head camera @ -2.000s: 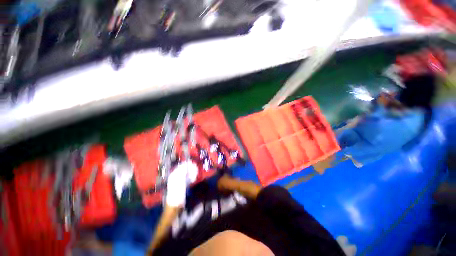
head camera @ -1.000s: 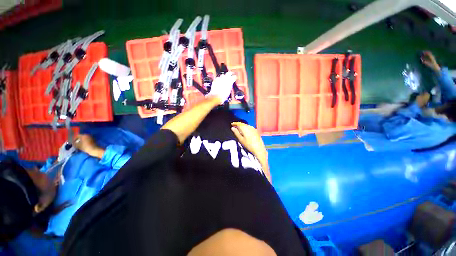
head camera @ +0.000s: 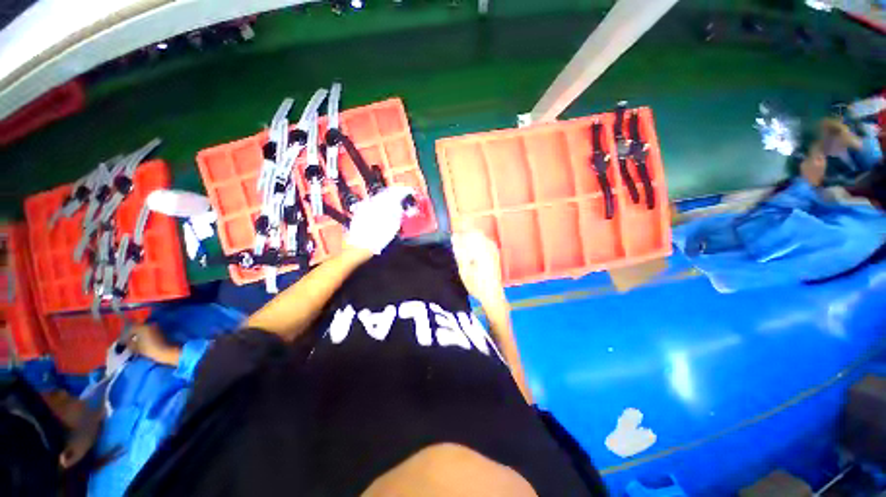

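My left hand, in a white glove, is over the front right of the middle orange-red tray. Its fingers are on a black wristwatch, whose dark round head shows at the fingertips; most of its strap is hidden. Watches with pale straps and black straps lie across this tray. My right hand is bare, at the near left corner of the right orange-red tray. Its fingers are blurred and washed out, so what they hold cannot be told.
Several black watches lie at the right tray's far right. A left tray holds pale-strapped watches. A white bundle lies between trays. A pale support rises behind. People in blue smocks sit on both sides.
The view has steadied and shifted. The watch at the middle tray's front right is now at my left fingertips, its strap no longer hanging there. My right hand has moved up to the right tray's corner.
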